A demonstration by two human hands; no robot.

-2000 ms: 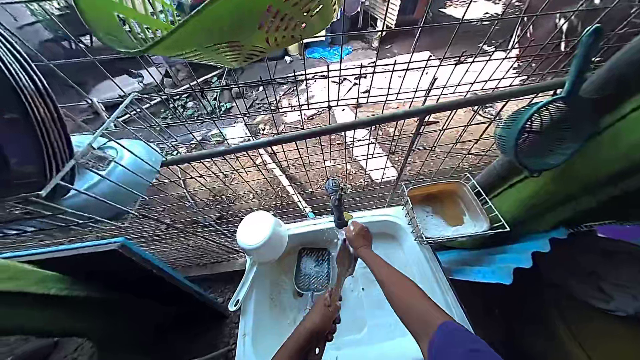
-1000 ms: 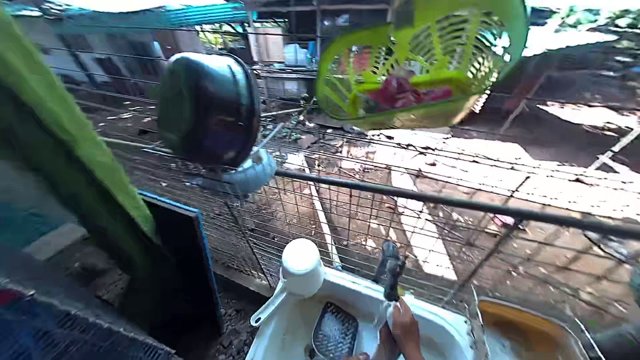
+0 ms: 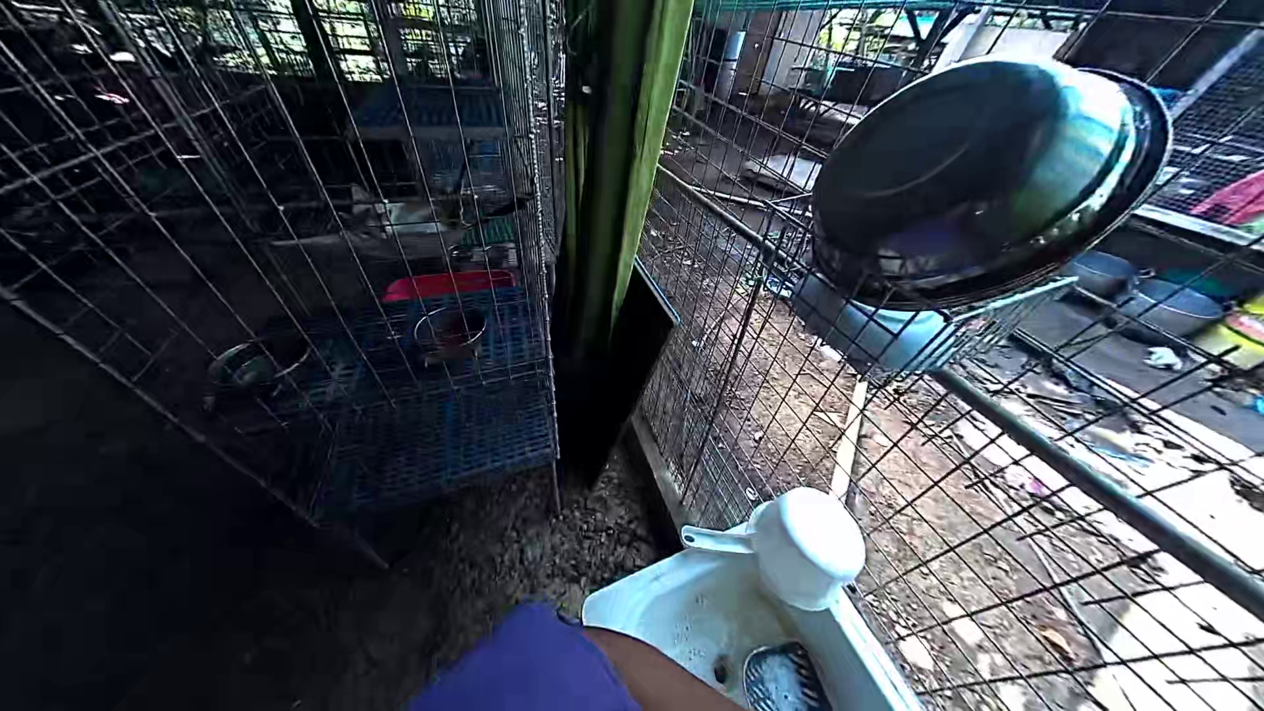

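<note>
Neither of my hands shows in this view; only a purple sleeve and a stretch of my bare arm enter at the bottom, over the near edge of the white sink [image 3: 681, 607]. A white plastic dipper [image 3: 810, 548] lies upside down on the sink's back rim, its handle pointing left. Inside the basin, beside the drain hole, is a dark ribbed tray [image 3: 785, 679] with whitish contents, cut off by the frame's bottom edge. What my hands hold or touch is hidden.
Left stands a wire cage [image 3: 296, 247] with blue slatted flooring, bowls and an animal inside. A green post [image 3: 627, 168] and dark board separate it from the wire fence [image 3: 987, 474]. Dark basins [image 3: 948, 178] and a light blue basin [image 3: 869, 326] hang on the fence.
The view has swung far to the left. Both hands, seen two seconds ago over the sink by the tap with an elongated object between them, have left the view.
</note>
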